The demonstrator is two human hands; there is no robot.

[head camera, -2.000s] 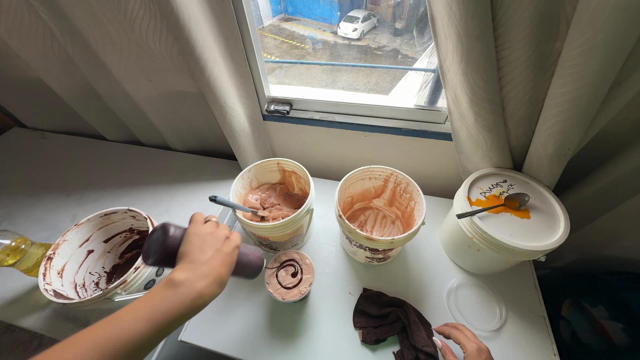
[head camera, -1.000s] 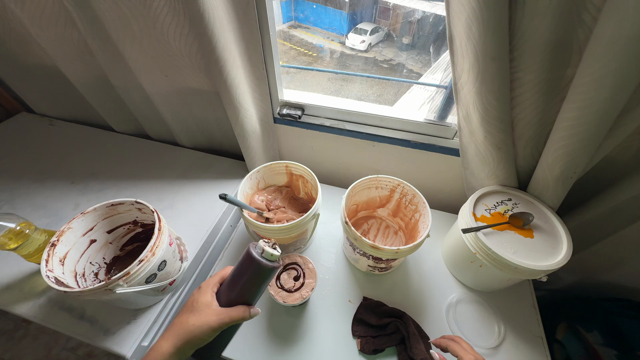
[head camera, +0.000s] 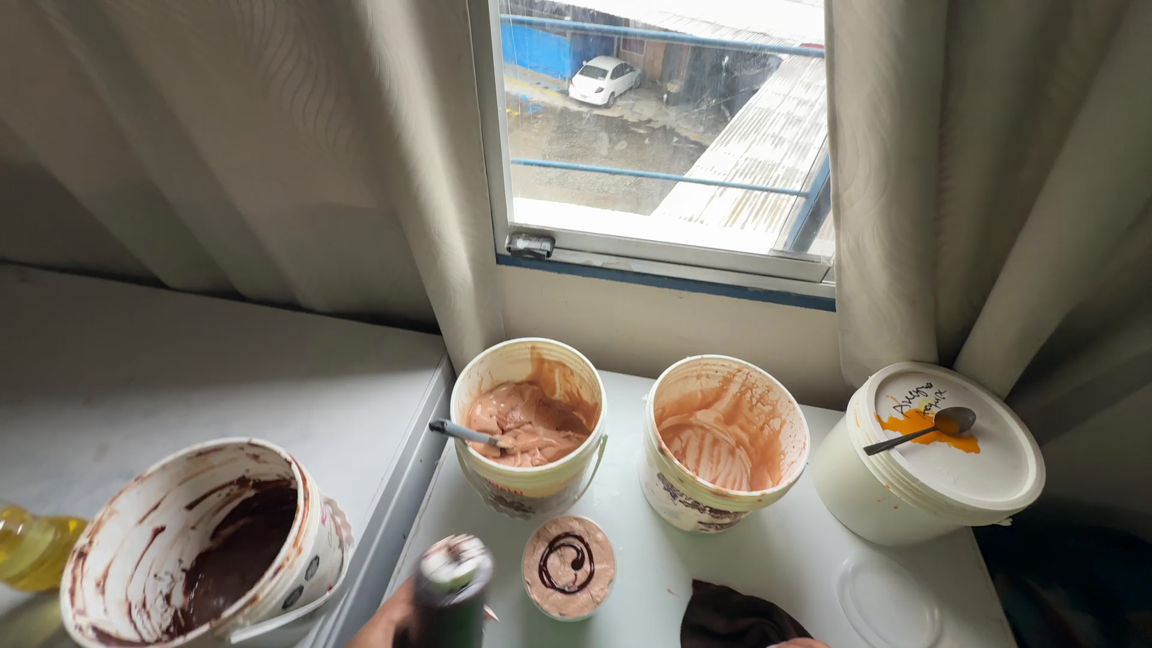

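Observation:
My left hand (head camera: 387, 623) is wrapped around a dark squeeze bottle (head camera: 453, 585), held upright with its light, smeared top toward me. Right of the bottle stands a small round tub (head camera: 570, 569) of pale brown cream with a dark sauce swirl on top. At the bottom edge, only a bit of my right hand (head camera: 799, 643) shows beside a dark brown cloth (head camera: 736, 619); its fingers are mostly cut off. Behind the tub, a bucket (head camera: 529, 454) holds pinkish-brown cream and a grey-handled utensil (head camera: 463, 433).
A second cream-smeared bucket (head camera: 725, 441) stands to the right, then a lidded white bucket (head camera: 954, 450) with a spoon (head camera: 927, 429) on orange residue. A clear round lid (head camera: 889, 601) lies in front. At left are a chocolate-smeared bucket (head camera: 207, 540) and a bottle of yellow liquid (head camera: 36, 547).
My left hand has turned the squeeze bottle from tipped over the tub to upright and drawn it back toward me. My right hand has slipped mostly out of view, and the view has tilted upward.

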